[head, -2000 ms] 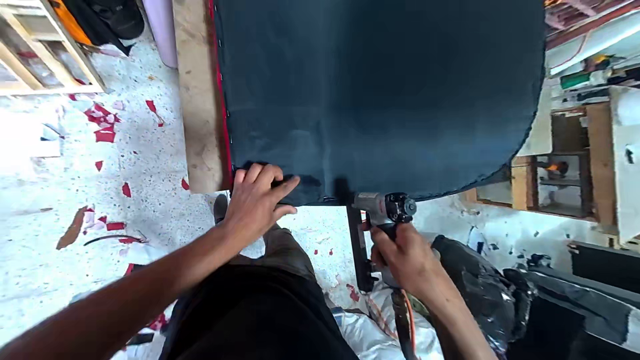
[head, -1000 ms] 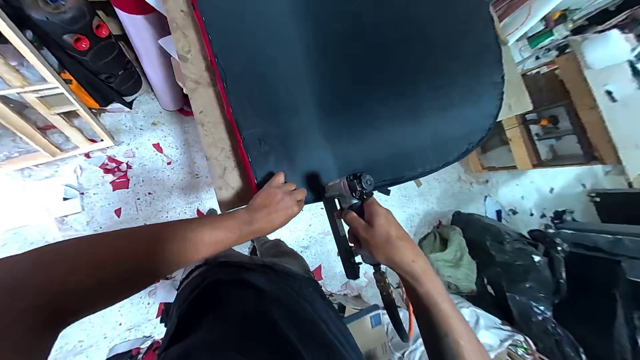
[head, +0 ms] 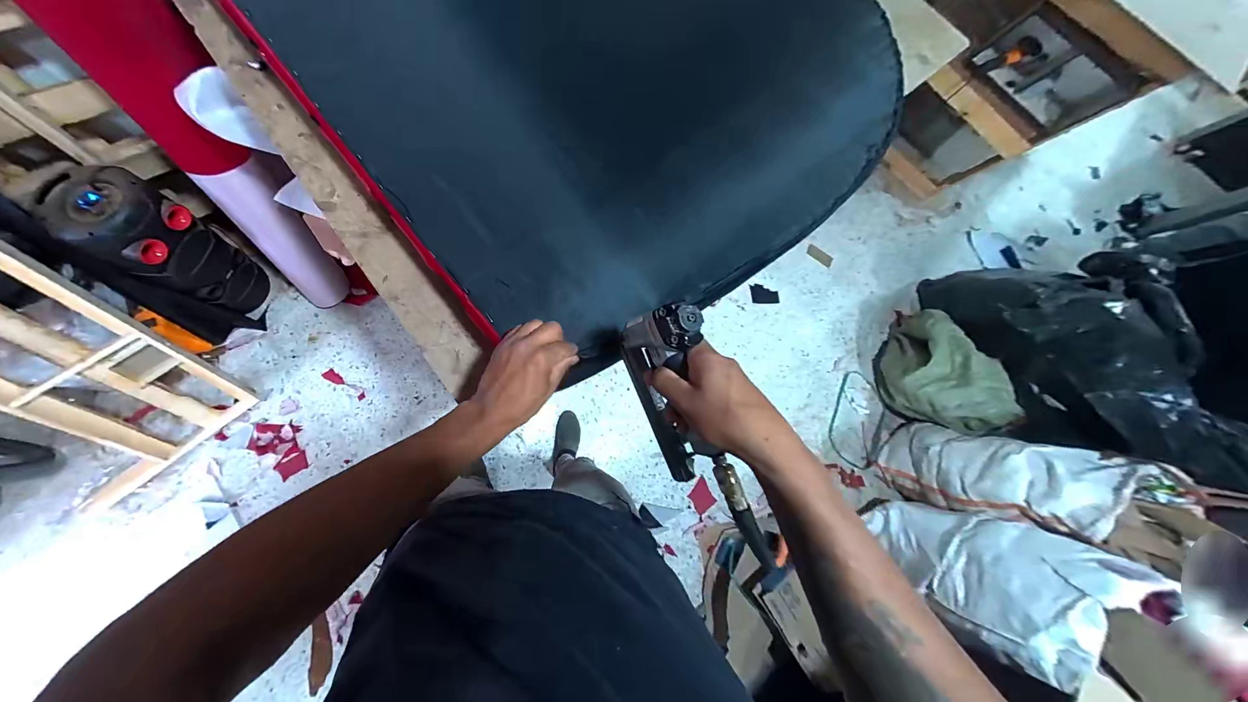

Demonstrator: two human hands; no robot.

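Note:
A large panel covered in dark fabric [head: 624,166], with a red edge [head: 390,210] along its left side, lies on a worktable. My left hand [head: 526,375] presses on its near corner, fingers curled over the fabric at the rim. My right hand [head: 717,400] is closed around a pneumatic staple gun [head: 663,336]. The gun's nose is at the panel's near edge, just right of my left hand; whether it touches cannot be told. Its magazine points down toward me, and an air hose [head: 736,497] hangs from the handle.
The worktable's board [head: 361,244] sticks out left of the panel. Fabric rolls [head: 283,234], a black speaker [head: 146,234] and a wooden frame [head: 117,361] stand at left. White sacks [head: 1014,565], black plastic [head: 1082,351] and a green cloth [head: 946,375] lie at right. Red scraps [head: 278,444] litter the floor.
The view has turned markedly relative to the panel. My left hand has shifted along the near edge to the corner, and the staple gun in my right hand is now closer to it.

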